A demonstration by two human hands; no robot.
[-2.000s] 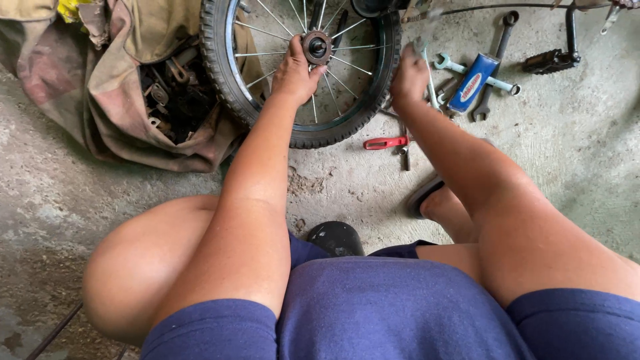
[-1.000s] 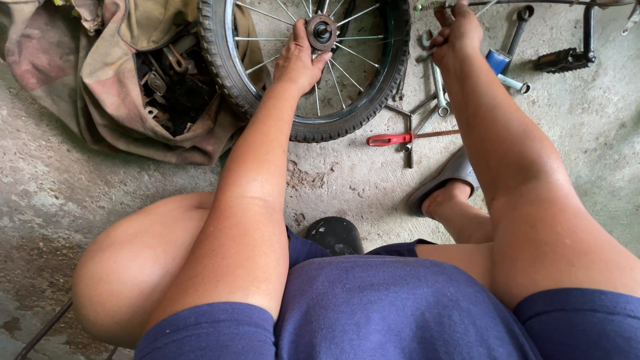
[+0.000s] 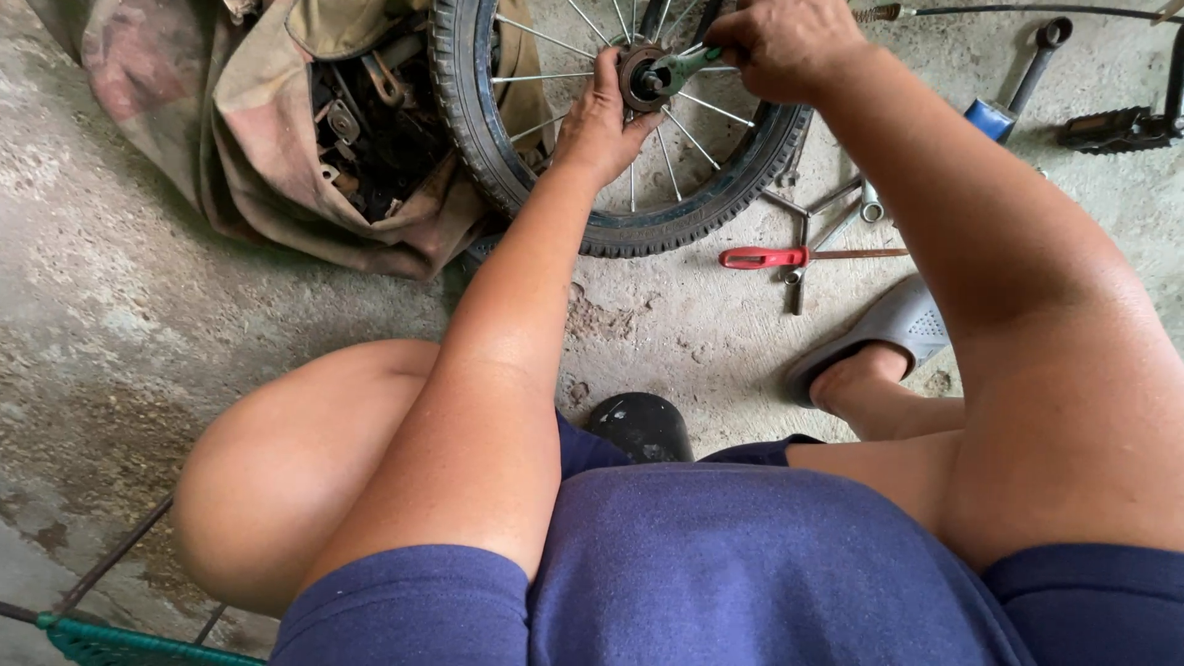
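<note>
A spoked bicycle wheel (image 3: 638,222) with a knobbly black tyre lies at the top middle. My left hand (image 3: 601,129) grips the round rusty hub part (image 3: 638,79) at its centre, thumb and fingers around the rim of that part. My right hand (image 3: 786,46) is closed around a green wrench (image 3: 684,67), whose head sits over the axle end at the hub. Whether its jaws touch the nut cannot be made out.
A red-handled screwdriver (image 3: 763,258) and several wrenches lie right of the tyre. Further right are a blue object (image 3: 990,120), a ring-ended wrench (image 3: 1029,74) and a black pedal (image 3: 1105,129). A cloth bag (image 3: 250,139) of metal parts lies left.
My right hand has come from the tools on the right to the hub, and now holds a green wrench there. My left hand has stayed at the hub.
</note>
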